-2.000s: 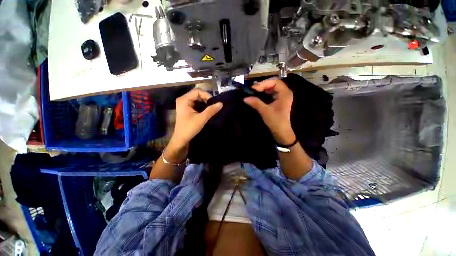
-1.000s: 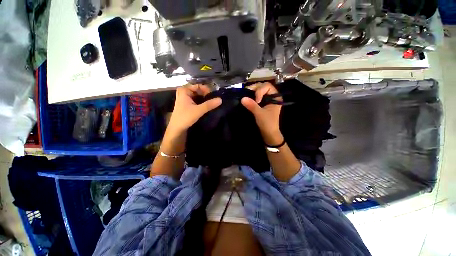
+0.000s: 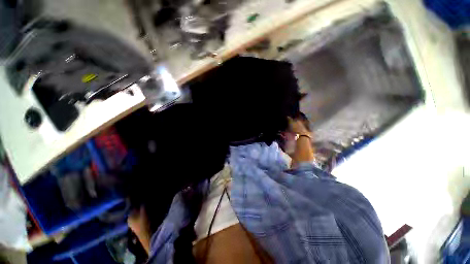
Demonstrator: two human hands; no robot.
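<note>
The black garment (image 3: 221,103) spreads over the lap and up to the table edge, wider than a bunch. My right hand (image 3: 298,126) is at its right side beside the crate, blurred and partly covered by dark cloth; its fingers cannot be made out. My left hand (image 3: 138,221) is low on the left, mostly hidden by the cloth, with only part of the hand or wrist showing. The button-sewing machine (image 3: 87,56) is blurred at upper left, and its shiny work plate (image 3: 165,90) is at the table edge, touching or close to the cloth.
The lined crate (image 3: 355,77) is at the right. A small blue crate (image 3: 77,206) is under the table at left. The mobile phone (image 3: 54,111) and a small round black object (image 3: 33,118) lie on the white table (image 3: 18,149). The frame is tilted and blurred.
The view has turned and tilted. My hands have left the cloth edge at the machine and moved apart to either side. The black garment is now spread wider.
</note>
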